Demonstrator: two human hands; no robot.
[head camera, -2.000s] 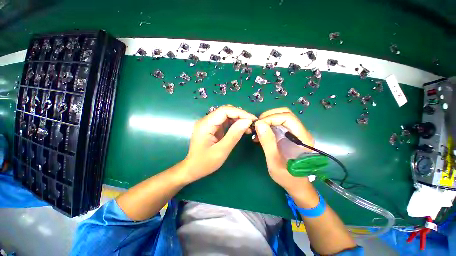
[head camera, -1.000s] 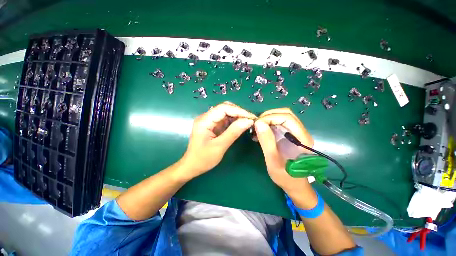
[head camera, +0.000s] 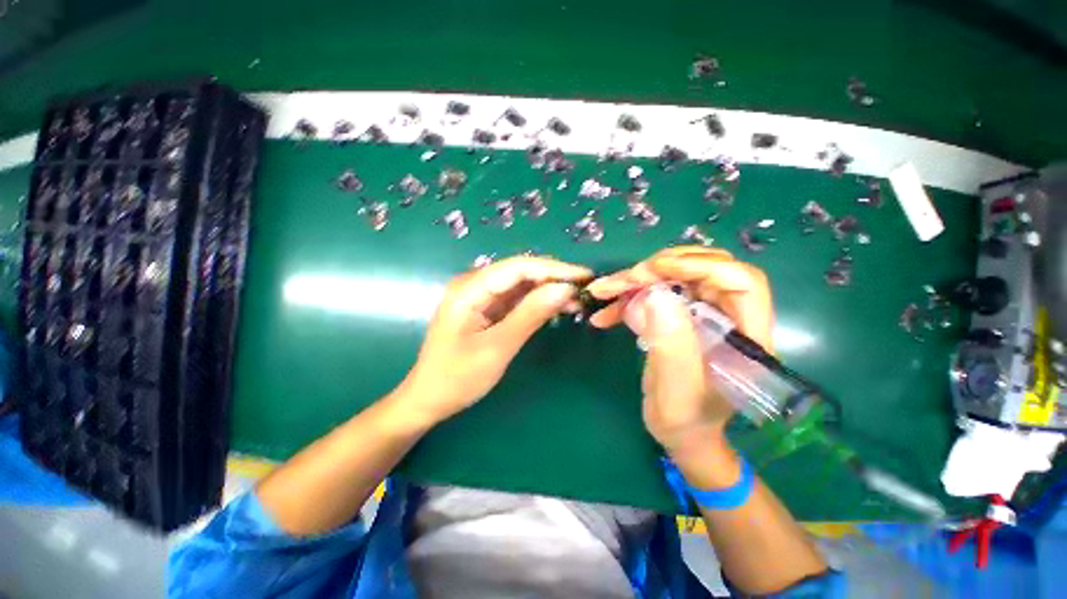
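Observation:
My left hand (head camera: 486, 334) pinches a small dark electronic module (head camera: 577, 307) between its thumb and fingertips at the middle of the bench. My right hand (head camera: 690, 334) is closed round a clear dispensing syringe (head camera: 755, 384), with its front end hidden by the fingers and pointing towards the module. The syringe's green cap (head camera: 796, 431) is blurred, with a clear air hose (head camera: 895, 489) running down to the right. Many similar modules (head camera: 587, 228) lie scattered on the bench beyond my hands.
Stacked black compartment trays (head camera: 140, 293) holding modules stand at left. A white strip (head camera: 363, 111) crosses the green bench. At right are a white label strip (head camera: 916, 201), a grey controller box (head camera: 1004, 281), a white wipe (head camera: 997, 459) and a red-handled tool (head camera: 985, 536).
My right hand has opened slightly away from my left, and the syringe has swung, its green cap moving down and right. The whole view has shifted a little.

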